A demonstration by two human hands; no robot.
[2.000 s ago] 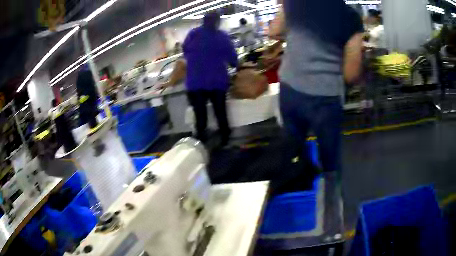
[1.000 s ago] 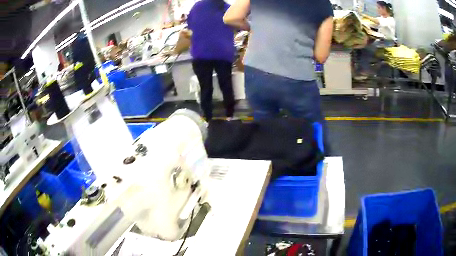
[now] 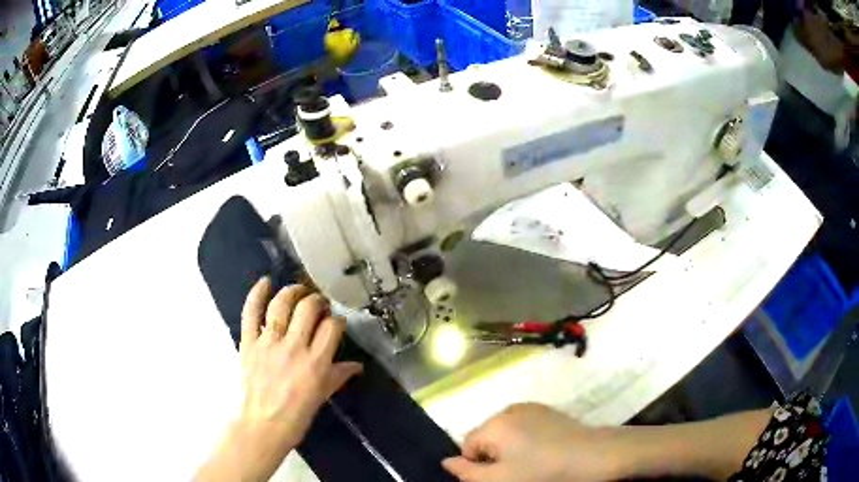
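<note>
A long dark fabric panel (image 3: 377, 414) lies on the white table, from its rounded end left of the machine head down to the bottom edge. A thin silvery line runs along it. My left hand (image 3: 287, 358) lies on top of the panel beside the machine head, fingers a little apart, thumb also on top. My right hand (image 3: 518, 450) has its thumb and fingertips together at the panel's right edge, near the bottom. The presser foot area (image 3: 391, 315) is just right of my left fingers; whether cloth is under the foot cannot be told.
The white sewing machine (image 3: 556, 141) spans the upper middle. Red-and-black-handled snips (image 3: 542, 331) lie right of the bright lamp (image 3: 447, 345), with a black cord (image 3: 607, 292) near. White paper (image 3: 556, 226) is under the arm. Blue bins (image 3: 471, 33) and dark cloth (image 3: 188, 169) lie behind.
The view has swung down and left from the room and standing people to the machine bed. Both my hands and the dark panel are now in view; earlier neither hand showed.
</note>
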